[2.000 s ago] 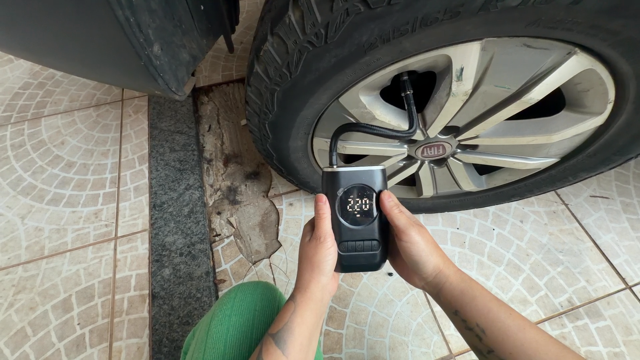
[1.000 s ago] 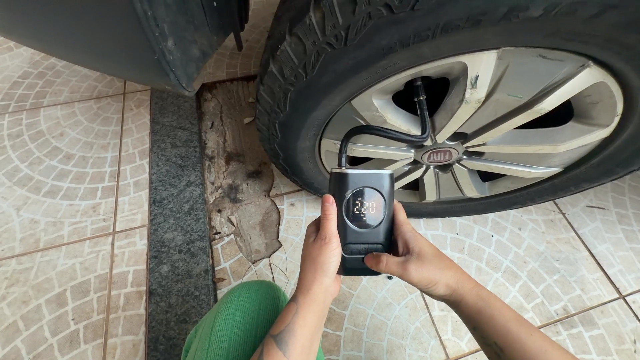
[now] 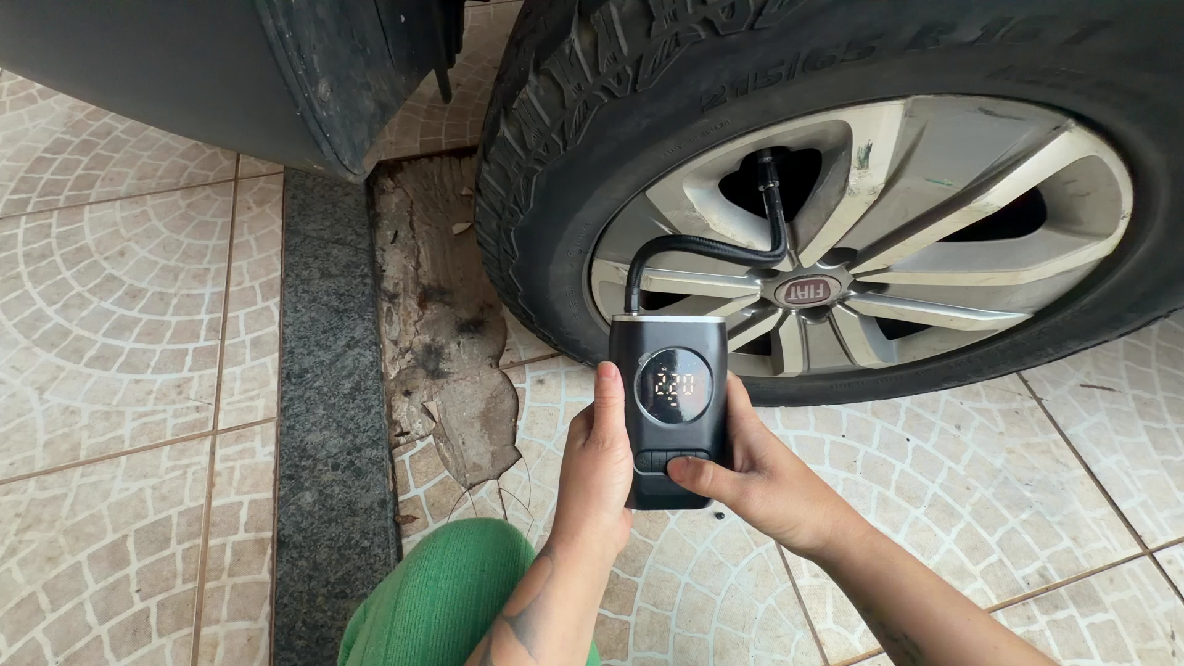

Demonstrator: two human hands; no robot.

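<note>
A black portable tire inflator (image 3: 668,435) stands upright between my hands, its round display lit with digits. My left hand (image 3: 599,462) grips its left side, thumb along the edge. My right hand (image 3: 763,476) holds the right side, with the thumb over the buttons below the display. From the inflator's top a black air hose (image 3: 708,248) curves up to the valve area in an opening of the alloy wheel (image 3: 807,290); the valve itself is hidden. Around the wheel is a black rubber tire (image 3: 546,185) with chunky tread.
Dark car bodywork (image 3: 185,65) overhangs at the upper left. A dark granite strip (image 3: 328,388) crosses the patterned tile floor (image 3: 120,324), beside a broken, bare patch (image 3: 444,370). A knee in green fabric (image 3: 453,592) is at the bottom, left of the hands.
My right thumb has moved from the inflator's right edge onto its button area. The inflator remains in both hands, and the hose still runs to the wheel.
</note>
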